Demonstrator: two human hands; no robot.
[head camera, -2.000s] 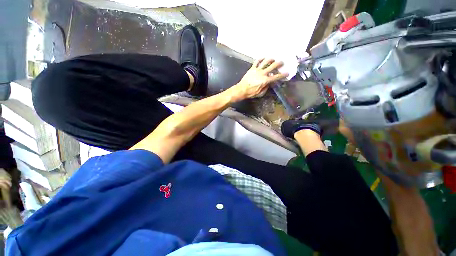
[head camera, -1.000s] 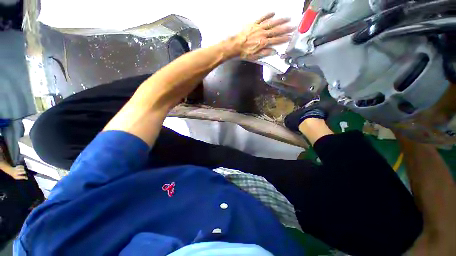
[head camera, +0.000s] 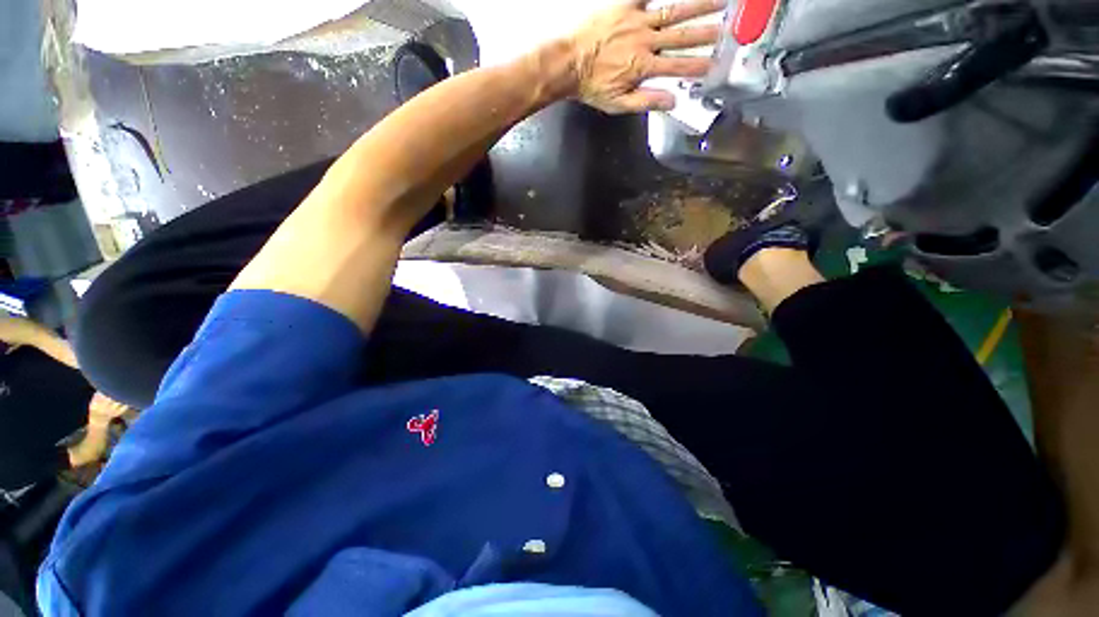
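Observation:
The cutting machine (head camera: 952, 157), a large grey motor housing with a red part, fills the upper right. Its flat silver base plate (head camera: 735, 151) sits low at its left side. My left hand (head camera: 645, 54) lies flat with fingers spread on the bright white sheet (head camera: 506, 27), close beside the front of the machine, partly cut off by the top edge. My right forearm shows at the right edge, below the machine, but my right hand is hidden. The blade is not clearly visible.
The dark brown table (head camera: 265, 115) has a rough wooden edge (head camera: 554, 251) and pale dust or scraps. My knee and one shoe (head camera: 422, 72) are up on the table. My other foot (head camera: 771, 241) is by the table edge. Another person's hands (head camera: 103, 422) show at far left.
The machine and my left hand now appear higher in view. My left hand has moved up from the sheet's corner and spread its fingers. The view has also shifted.

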